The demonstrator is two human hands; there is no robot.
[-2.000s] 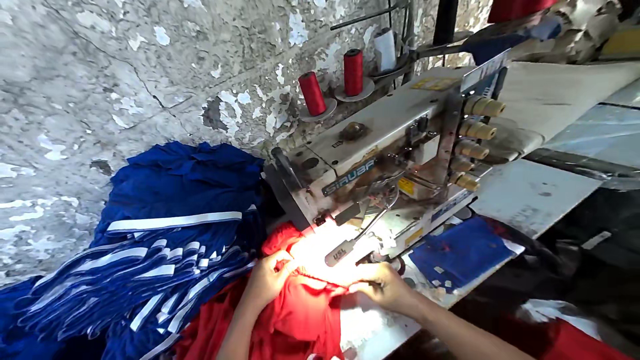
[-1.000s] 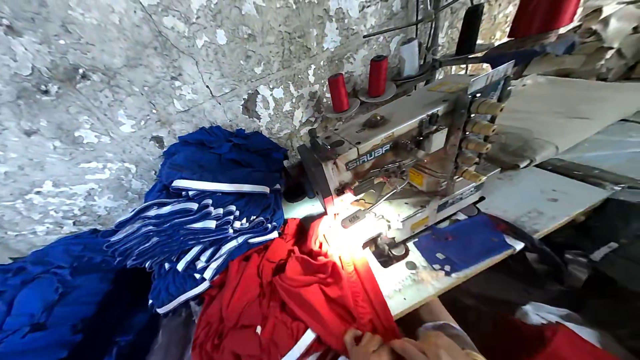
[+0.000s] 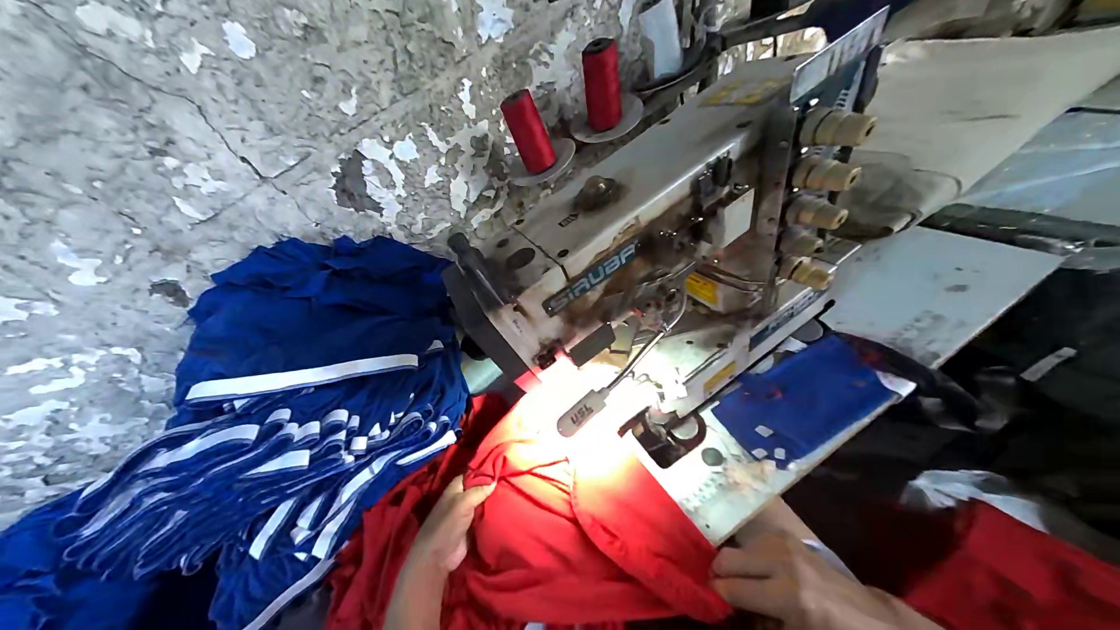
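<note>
A Siruba industrial sewing machine (image 3: 647, 210) fills the middle, its lamp glaring on the needle area. Red fabric (image 3: 560, 542) runs from under the needle area toward me and hangs at the front. My left hand (image 3: 451, 525) pinches a fold of it on the left side. On the right, at the front edge of the machine bed, my right hand (image 3: 766, 569) grips the cloth's edge. Two red thread cones (image 3: 528, 131) stand behind the machine head. The needle and presser foot are lost in the glare.
Blue garments with white strips (image 3: 306, 376) are heaped left of the machine, against a peeling wall (image 3: 175, 175). A blue cloth piece (image 3: 805, 398) with small scraps lies on the bed's right side. More red cloth (image 3: 1006, 560) is at the lower right.
Since one second ago, my left hand has moved left and up along the red fabric, apart from my right hand. Two seconds ago both hands were close to the needle area.
</note>
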